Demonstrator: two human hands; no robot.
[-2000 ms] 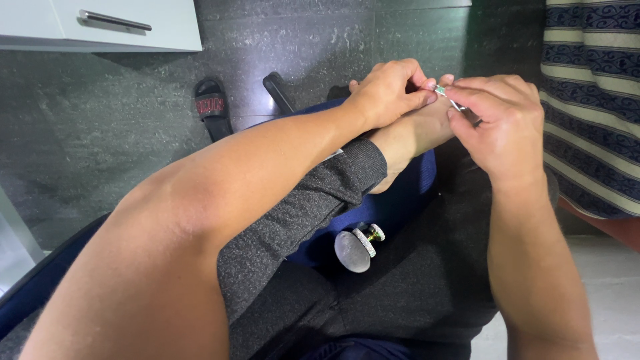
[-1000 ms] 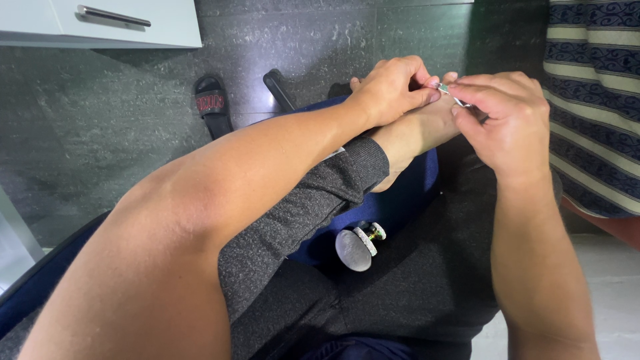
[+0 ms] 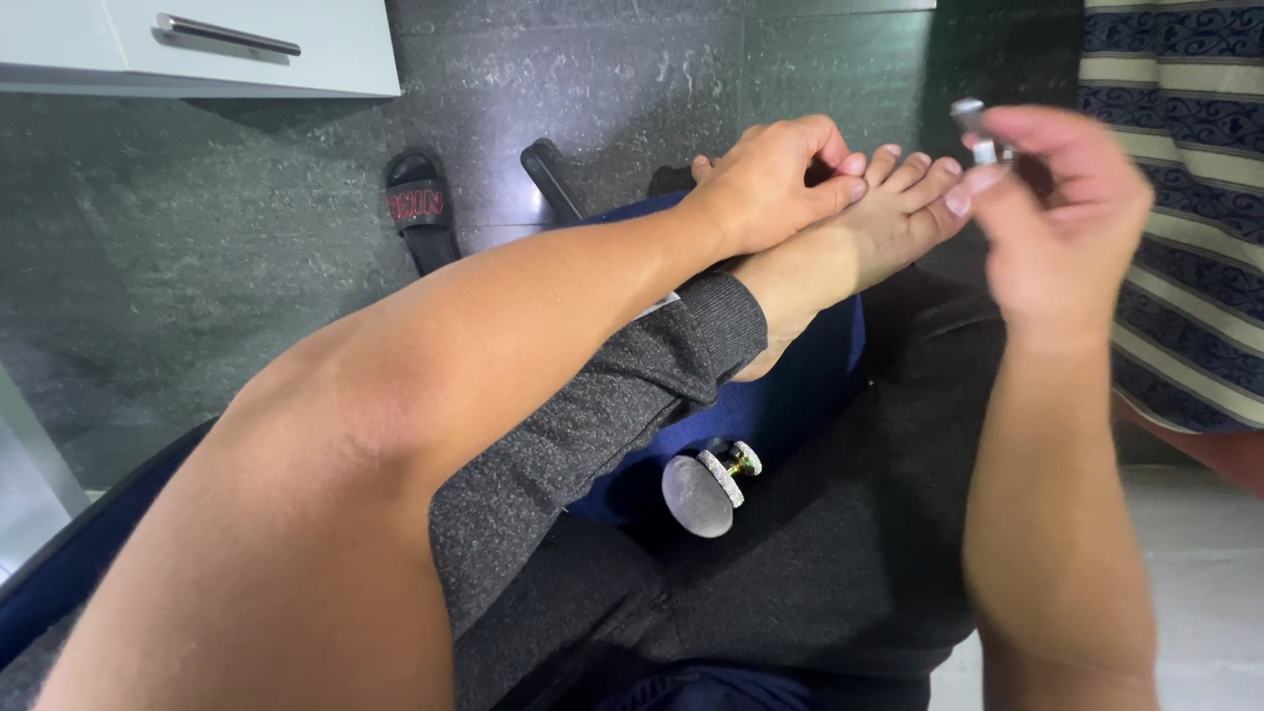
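A bare foot rests across my lap, its toes toward the upper right. My left hand lies at the toes, thumb and forefinger pinched together at the big-toe end or a toe beside it; whether they grip a toe is hard to tell. My right hand is blurred, just right of the toes, with a small shiny metal tool, which looks like a nail clipper, between thumb and fingers. A round grey-white brush or puff with a glittery handle lies on the blue seat below the ankle.
A black slide sandal is on the dark tiled floor. A white drawer front with a metal handle is at the upper left. Striped cloth hangs at the right, with part of a person's leg below it. A black chair part sticks out beyond the seat.
My right hand has moved right, away from the toes, with the metal tool still in it. The toes now show more fully. My left hand has stayed at about the same place.
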